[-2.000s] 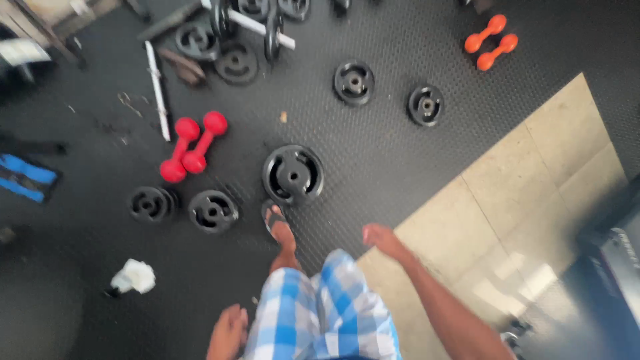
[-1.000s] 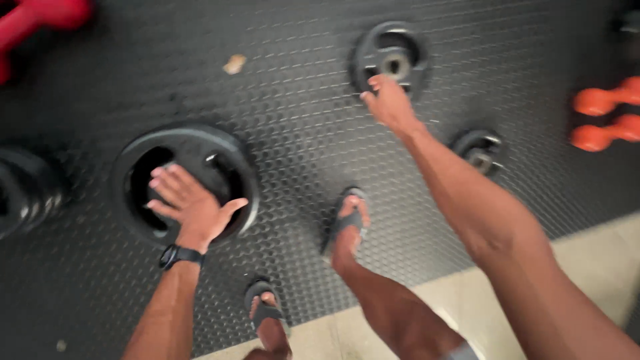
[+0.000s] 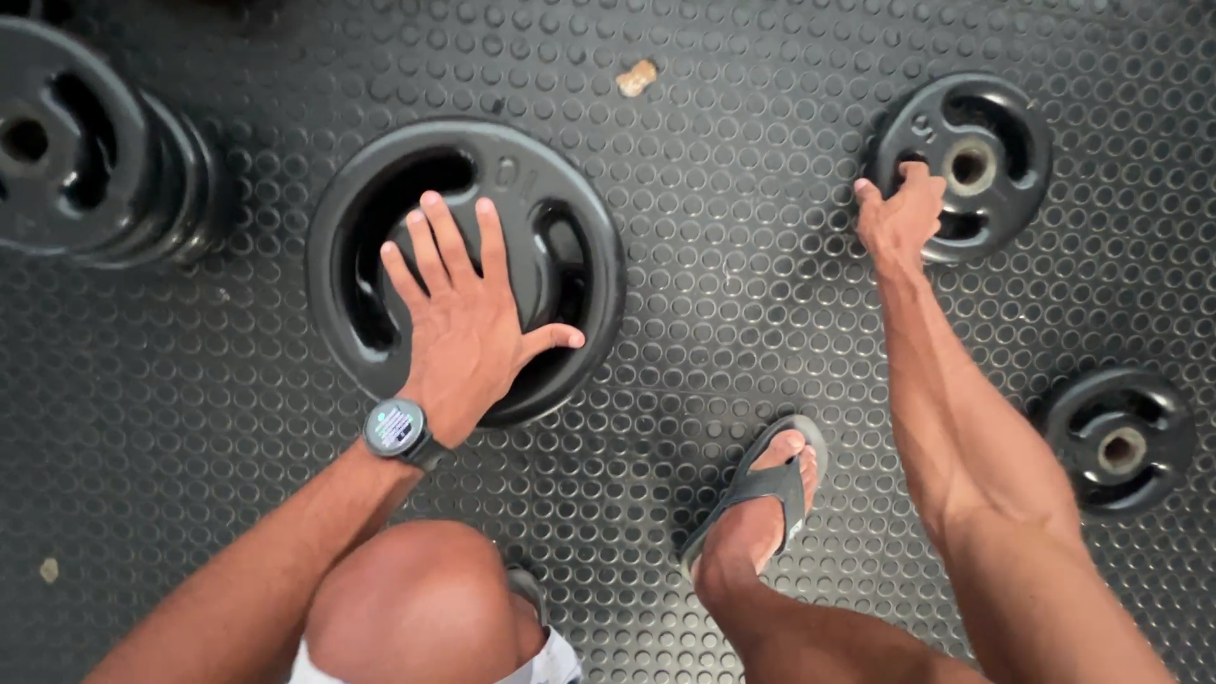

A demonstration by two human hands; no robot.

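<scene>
My left hand point(image 3: 463, 313), with a smartwatch at the wrist, is spread with fingers apart over a large black weight plate point(image 3: 527, 195) lying flat on the studded rubber floor. It covers the plate's centre; whether the palm presses on it cannot be told. On the right, my right hand point(image 3: 902, 214) grips a smaller black weight plate point(image 3: 1012, 204) at its left edge, the fingers hooked into a slot and the thumb at the outer rim. Another small black plate point(image 3: 1121, 445) lies beyond my right forearm.
Stacked black weight plates point(image 3: 76, 152) stand at the upper left. My foot in a flip-flop point(image 3: 774, 484) is on the rubber floor point(image 3: 722, 313) between my arms. A small tan scrap point(image 3: 636, 78) lies near the top, and a bent knee point(image 3: 408, 608) is at the bottom.
Both hands have gone down from beside my legs to the plates since the earliest frame. The view has come much nearer the floor. My right hand stays at the smaller plate since one second ago.
</scene>
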